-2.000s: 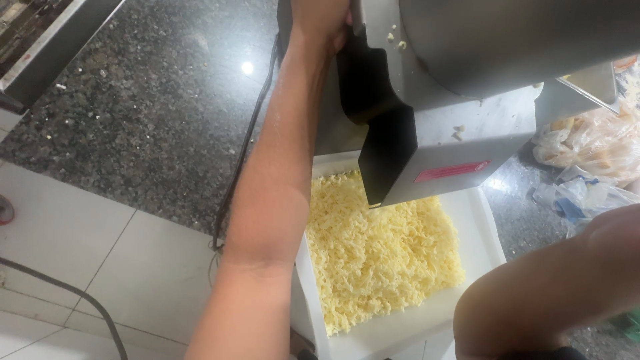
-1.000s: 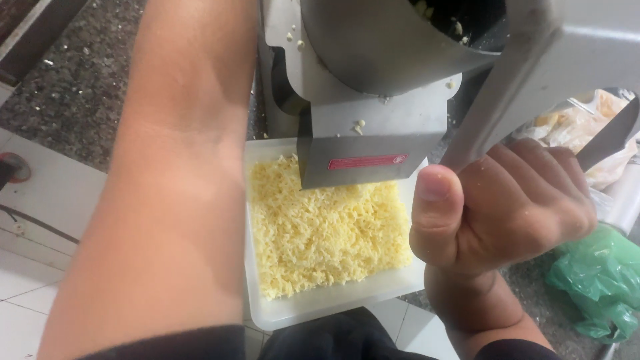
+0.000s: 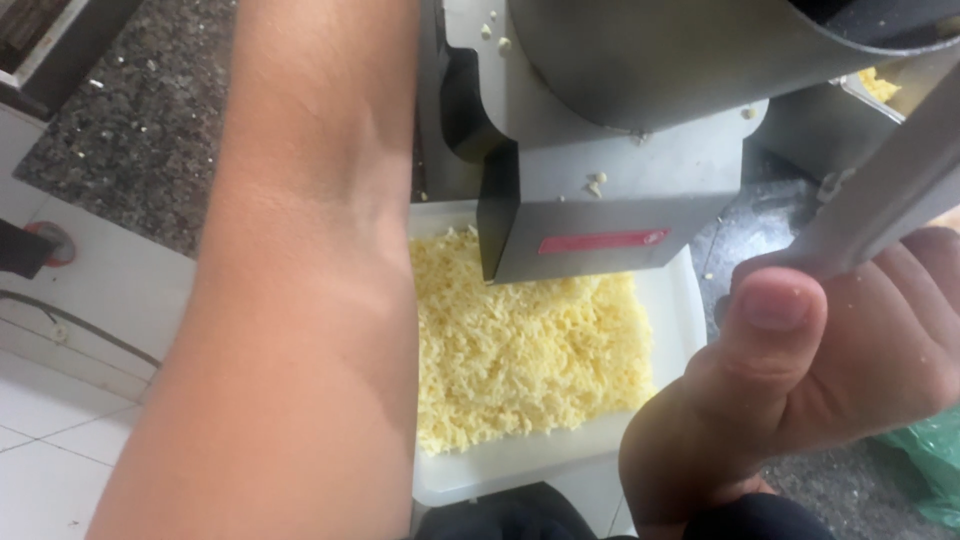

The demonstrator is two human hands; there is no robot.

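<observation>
My right hand (image 3: pixel 847 345) is closed around the grey metal lever (image 3: pixel 892 172) of a food-grating machine, its thumb lying along the near side. The machine's metal body (image 3: pixel 622 169) bears a red label and a few crumbs, and its round feed hopper (image 3: pixel 675 60) rises at the top. Under the outlet, a white plastic tray (image 3: pixel 517 480) holds a broad heap of grated cheese (image 3: pixel 532 352), pale yellow. My left forearm reaches up along the machine's left side, and the left hand itself is beyond the top edge, out of sight.
A speckled granite counter (image 3: pixel 150 127) runs behind the left forearm. At right are a metal container (image 3: pixel 832 124) with yellow shreds (image 3: pixel 877 85) and a green plastic bag (image 3: pixel 930 465). A dark cable (image 3: pixel 82 322) crosses in front of the white tiles at lower left.
Two seconds ago the right hand was not visible; a second ago it appears gripping the lever, as now. The left hand, partly visible at the top two seconds ago, is out of view.
</observation>
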